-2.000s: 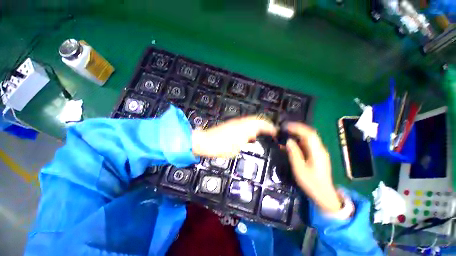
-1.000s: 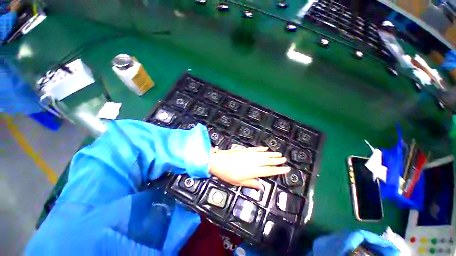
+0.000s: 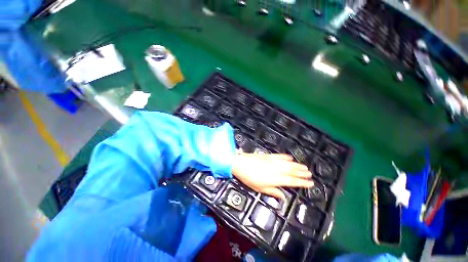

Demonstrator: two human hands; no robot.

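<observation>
The large black pocket tray [image 3: 252, 209] lies at a slant in front of me. Watches, such as one near the tray's near edge [image 3: 236, 199], sit in its pockets with pale round rings on their upper faces. Several pockets at the near right show only shiny plastic. My left hand [image 3: 273, 173] is bare, palm down and flat over the middle of the tray, fingers extended to the right, with nothing seen in it. It hides some pockets. My right hand is out of the picture; only its blue sleeve shows at the bottom right edge.
A bottle [image 3: 164, 66], a white power strip [image 3: 97, 64] and a white wipe [image 3: 137, 99] are at the upper left. A phone [image 3: 387, 211], another wipe [image 3: 400, 189] and a blue tool holder [image 3: 420, 204] are on the right. Another person's blue sleeve [image 3: 28, 64] shows at the left.
The two hands were together over the tray; my right hand has since moved down out of view. My left hand has opened flat over the tray. The camera view has shifted.
</observation>
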